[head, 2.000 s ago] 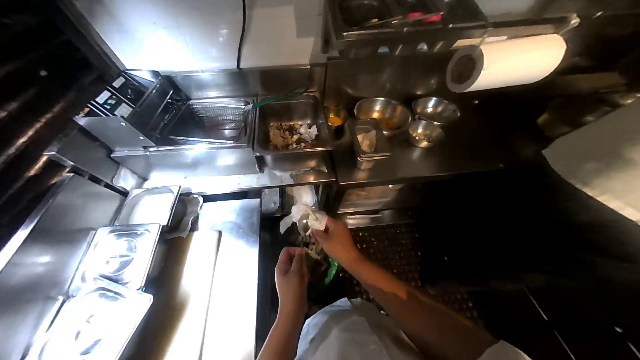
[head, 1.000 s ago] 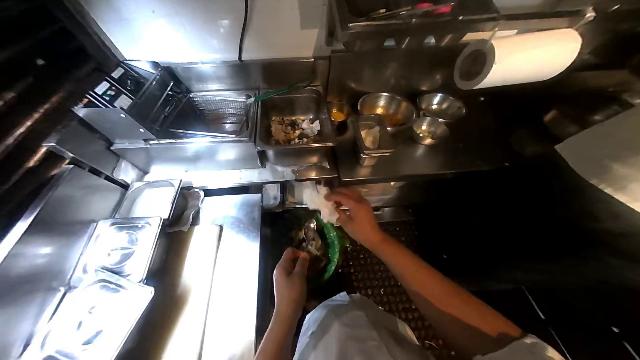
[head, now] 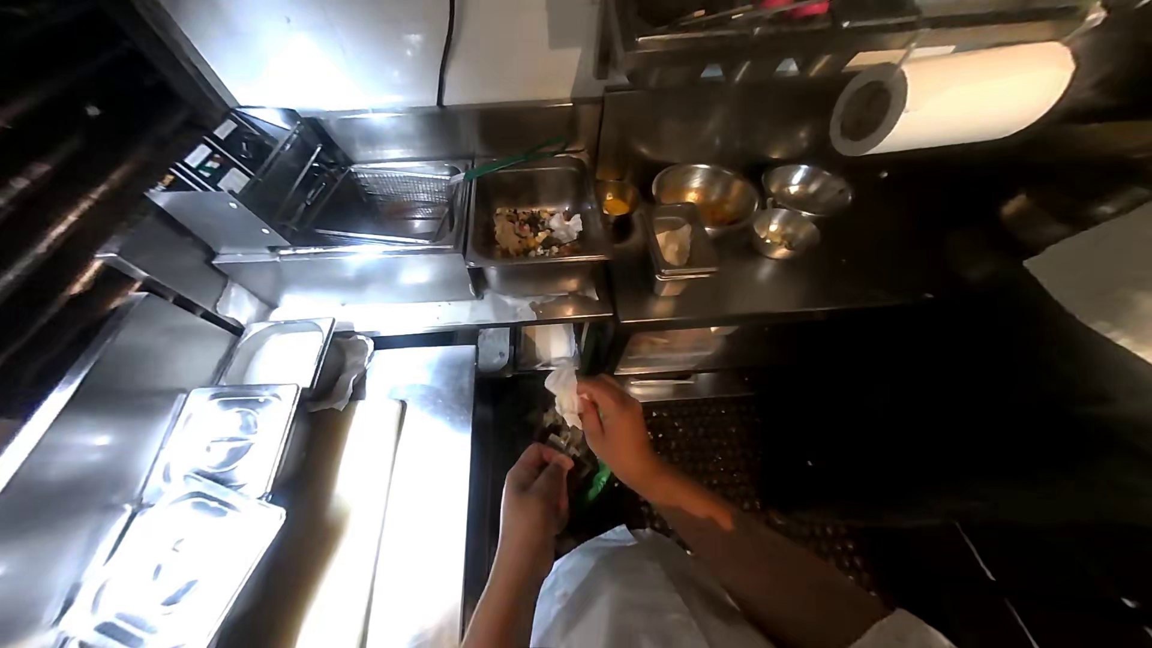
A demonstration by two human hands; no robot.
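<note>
A crumpled white paper or cloth is pinched in the fingers of my right hand. Lower and to the left, my left hand has its thumb and fingertips together at the edge of a small dark item whose kind I cannot tell; whether it grips it is unclear. Between and below my hands shows part of a green object, perhaps a container's rim or a bag. Mixed scraps, partly hidden, lie just beyond my left fingertips.
Beyond my hands, a steel pan holds food scraps and white paper. Right of it stand a small steel container and steel bowls. A paper towel roll hangs upper right. On the left are a fryer basket, a cutting board and lidded pans.
Over the last second my right hand has moved up and away from the green object with the white material. The green object shows less now than a second ago.
</note>
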